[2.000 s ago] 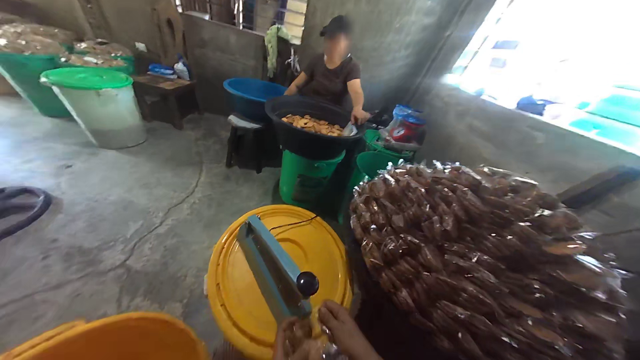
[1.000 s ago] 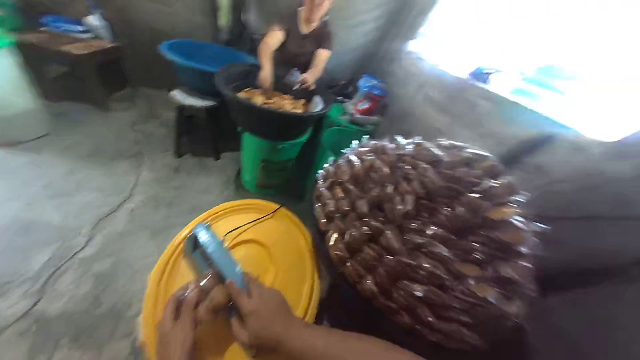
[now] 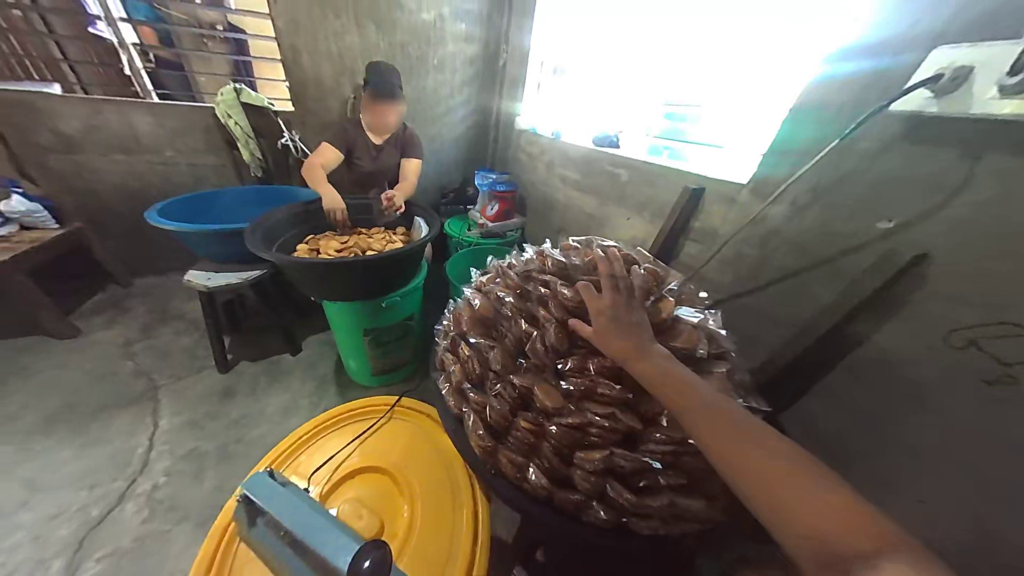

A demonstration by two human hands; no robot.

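Note:
My right hand [image 3: 618,308] reaches over a big heap of brown snacks in clear plastic packets [image 3: 552,392], its fingers spread on the upper part of the heap; whether it grips a packet I cannot tell. The heap fills a dark round tub [image 3: 472,456]. To the left, a blue impulse sealer [image 3: 300,524] with a black knob lies on a yellow plastic lid [image 3: 432,488]. My left hand is out of view.
Across the tub a co-worker's hands are over a black basin [image 3: 344,276] of loose chips on a green bucket [image 3: 380,336]. A blue basin [image 3: 232,210] rests on a stool [image 3: 240,312]. A cable [image 3: 816,164] hangs from the wall outlet at right.
Both my hands were at the sealer; now my right hand is on the heap of packets and my left hand has left the view. The view has shifted.

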